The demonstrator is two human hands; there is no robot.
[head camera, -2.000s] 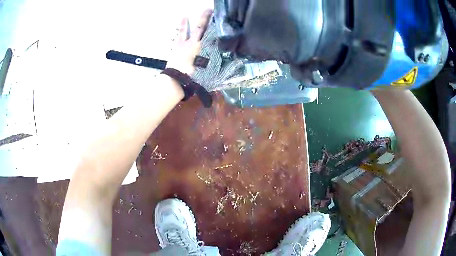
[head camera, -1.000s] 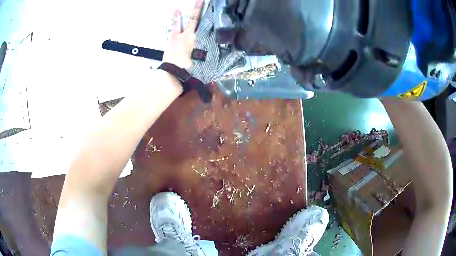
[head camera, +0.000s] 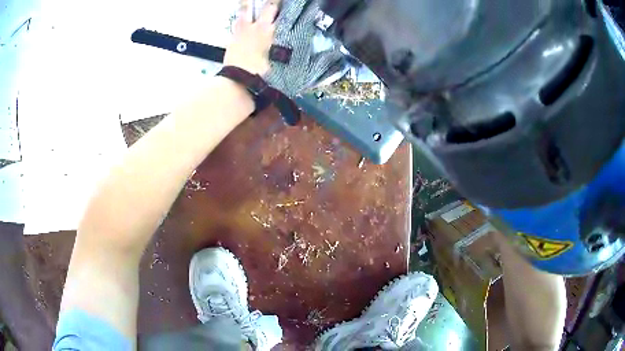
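The cutting machine, with a grey and blue motor body and a yellow warning triangle, fills the upper right. Its flat grey base plate lies angled on the table beside the fabric edge. My left hand, partly in a metal mesh glove with a dark strap, lies on the white marker paper, fingers forward and cut off by the top edge. My right forearm shows at the lower right; my right hand is hidden behind the motor body.
The reddish-brown table carries scattered fabric scraps. Its right edge runs beside the green floor. A cardboard box stands on the floor at the right. My white shoes show at the bottom.
The machine has turned and come nearer, its motor now lower in the picture. The base plate has swung from level to slanted. My right forearm is lower. My left hand stays on the paper.
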